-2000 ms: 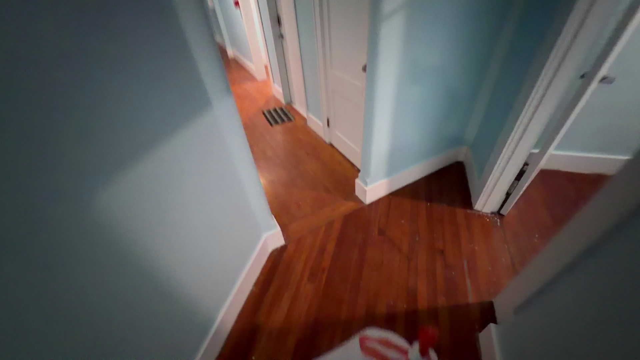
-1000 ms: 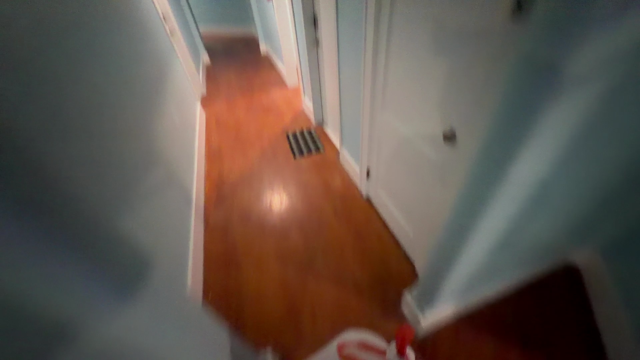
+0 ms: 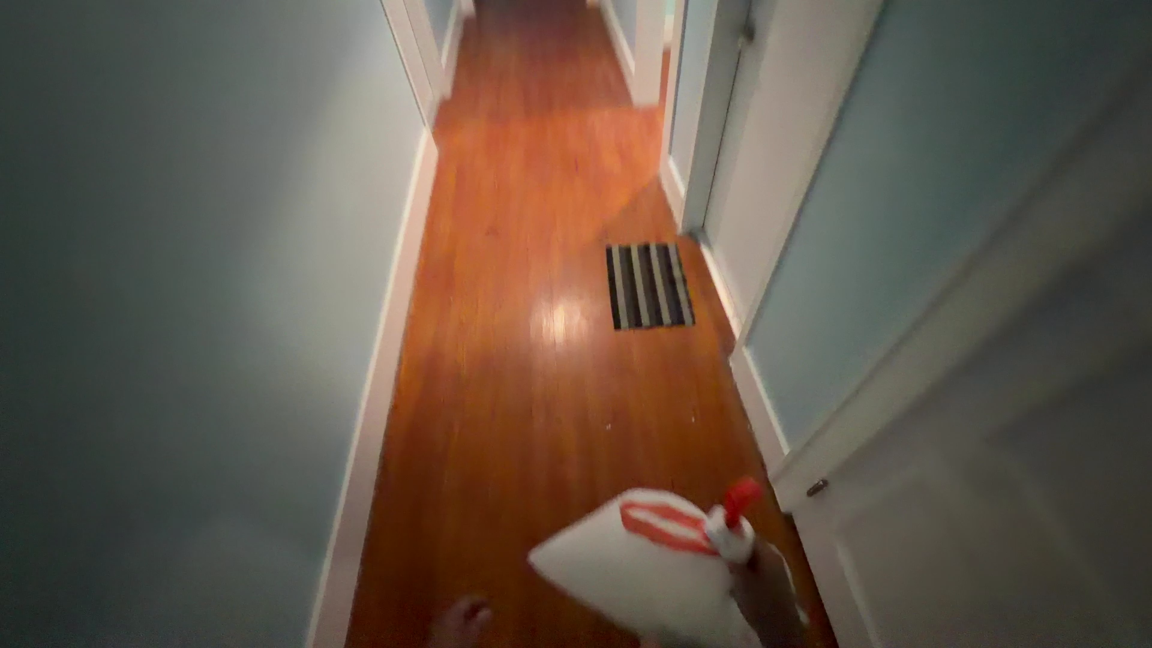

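Note:
A white plastic bag with red drawstrings hangs at the lower right, full-looking and with a pointed left corner. My right hand is closed around its gathered neck, beside a red loop that sticks up. What looks like my left hand shows as a small blurred shape at the bottom edge, left of the bag and apart from it. Its fingers are too blurred to read, and whether it holds anything is unclear.
A wooden floor runs down a narrow hallway. On it lies a striped mat, near the right side. A light blue wall with white baseboard bounds the left. White doors and door frames line the right.
The view has turned and moved forward into the hallway, and the striped mat is nearer. More of the white bag shows, along with my right hand on it.

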